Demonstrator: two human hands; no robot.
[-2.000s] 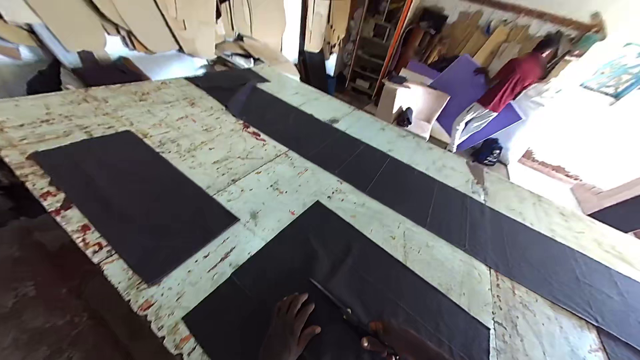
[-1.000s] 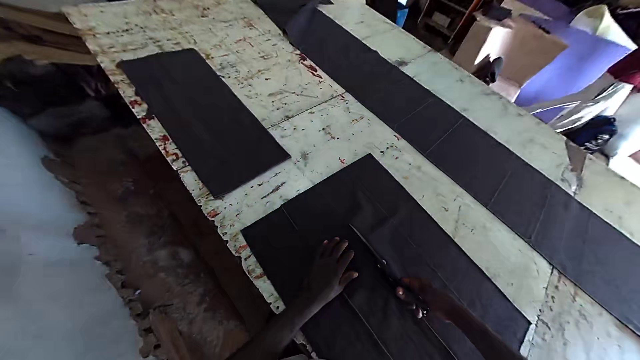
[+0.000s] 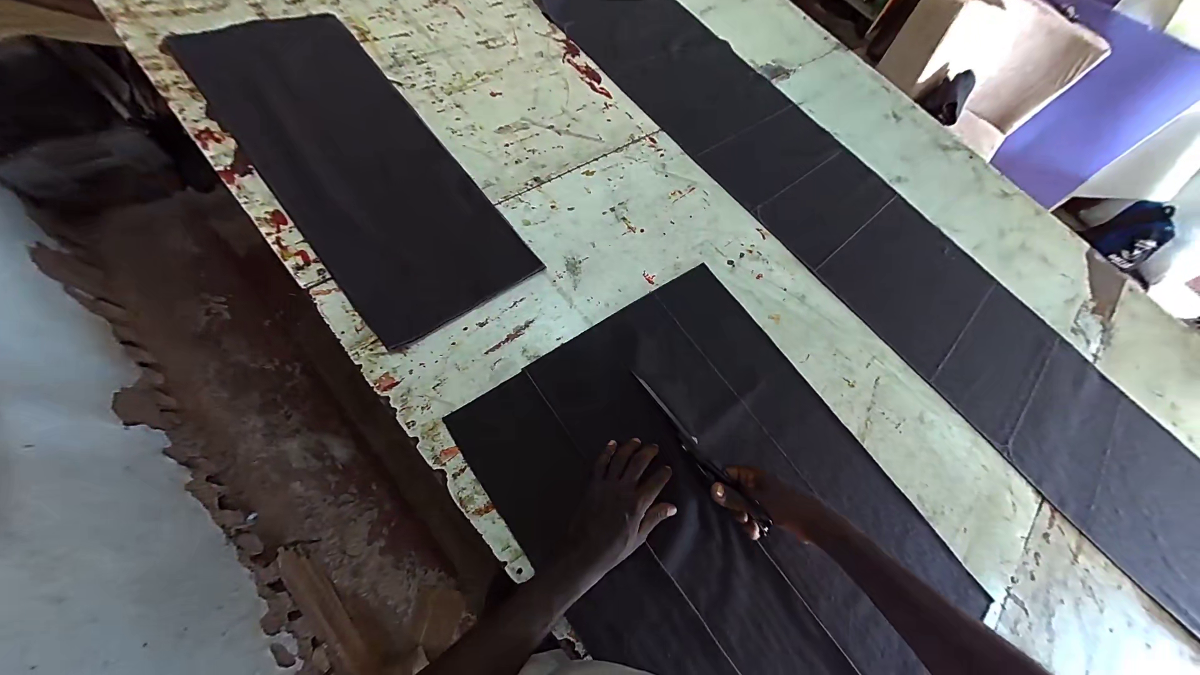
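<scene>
Black fabric [image 3: 806, 525] with thin pale lines lies over the near part of the table. My left hand [image 3: 630, 492] rests flat on it, fingers spread, holding nothing. Just to its right, my right hand [image 3: 750, 502] is closed around the handles of a pair of scissors [image 3: 677, 419]. Their blades point up and left over the fabric and look closed together. A separate dark fabric piece [image 3: 352, 178] lies at the upper left. Along the far side runs a long dark fabric strip [image 3: 881, 244], also with pale cross lines.
The pale, stained tabletop [image 3: 600, 216] has a ragged left edge, with brown ground [image 3: 262, 375] and a whitish surface [image 3: 84, 469] beyond. Past the far edge are a tan panel [image 3: 1022, 66], a purple panel [image 3: 1116, 103] and a dark blue item [image 3: 1130, 234].
The view has turned down and closer to the table. My left hand still rests on the black fabric, and the scissors remain in my right hand. The person across the table is out of view.
</scene>
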